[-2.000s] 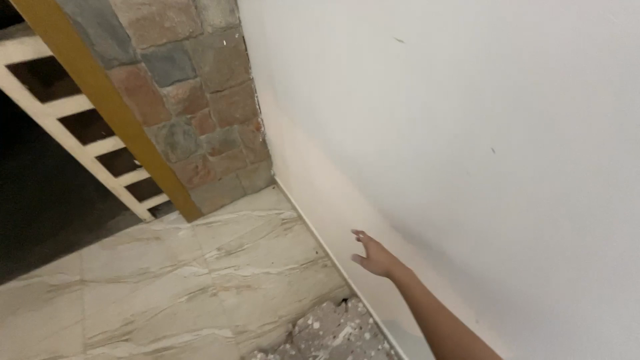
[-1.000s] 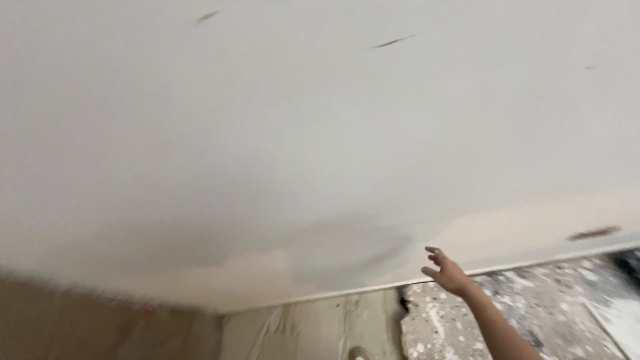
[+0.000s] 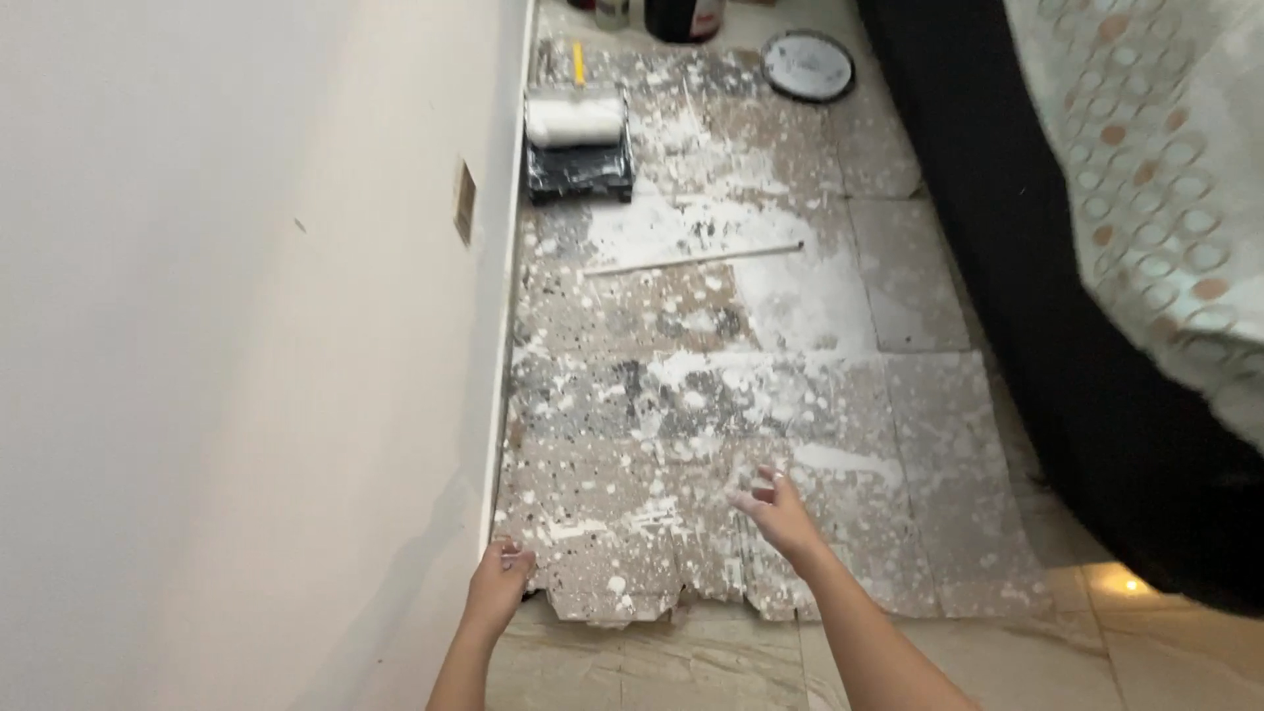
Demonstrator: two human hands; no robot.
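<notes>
My left hand (image 3: 501, 585) is at the near left corner of a paint-spattered cardboard sheet (image 3: 612, 474), close to the wall's baseboard (image 3: 504, 346); its fingers are curled, and whether they grip the edge cannot be told. Above the cardboard, my right hand (image 3: 780, 512) has its fingers apart and nothing in it. Farther along the wall, a paint roller (image 3: 576, 120) with a white cover and a yellow handle rests on a black paint tray (image 3: 581, 173). A thin white stick (image 3: 696, 259) lies across the cardboard.
At left stands the pale wall (image 3: 247, 346) with an electrical box opening (image 3: 464, 202). A round paint-covered lid (image 3: 808, 66) and a dark container (image 3: 683, 18) are at the far end. Dark furniture (image 3: 987, 247) with a circle-patterned cloth (image 3: 1155, 148) borders the right side; marble-look tiles (image 3: 691, 662) lie in front.
The view has swung from the wall to the cardboard-covered floor. My left hand has come into view. My right hand, in front of the wall earlier, is now over the cardboard.
</notes>
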